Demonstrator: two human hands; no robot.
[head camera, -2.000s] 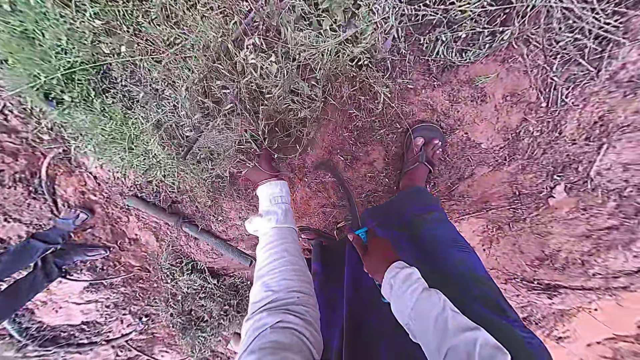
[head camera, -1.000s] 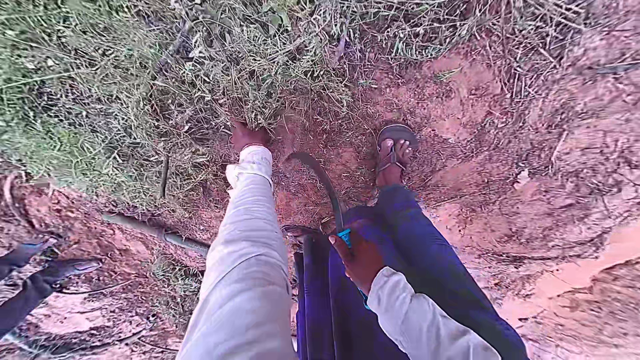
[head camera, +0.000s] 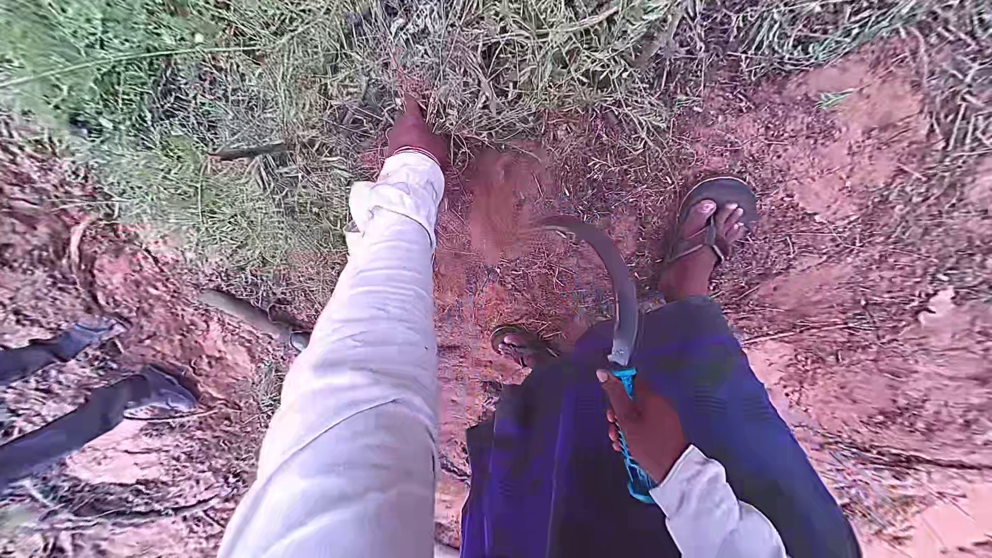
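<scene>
My right hand (head camera: 651, 430) is closed around the turquoise handle of a sickle (head camera: 620, 291), held over my dark blue clothing. The curved metal blade points up and bends left above the bare soil. My left hand (head camera: 417, 136) reaches forward to the edge of the cut or flattened grass (head camera: 496, 74). Its fingers are partly hidden among the stems, so whether it grips any cannot be told. A red band circles that wrist, below which a pale sleeve begins.
My sandalled feet (head camera: 701, 225) stand on reddish soil. At the left are another person's legs and shoes (head camera: 159, 391). A stick or pole (head camera: 248, 314) lies left of my left sleeve, and a shorter piece of wood (head camera: 252, 149) lies in the grass.
My left hand has moved forward, further into the grass. The sickle stays in my right hand, its blade now showing a wider curve.
</scene>
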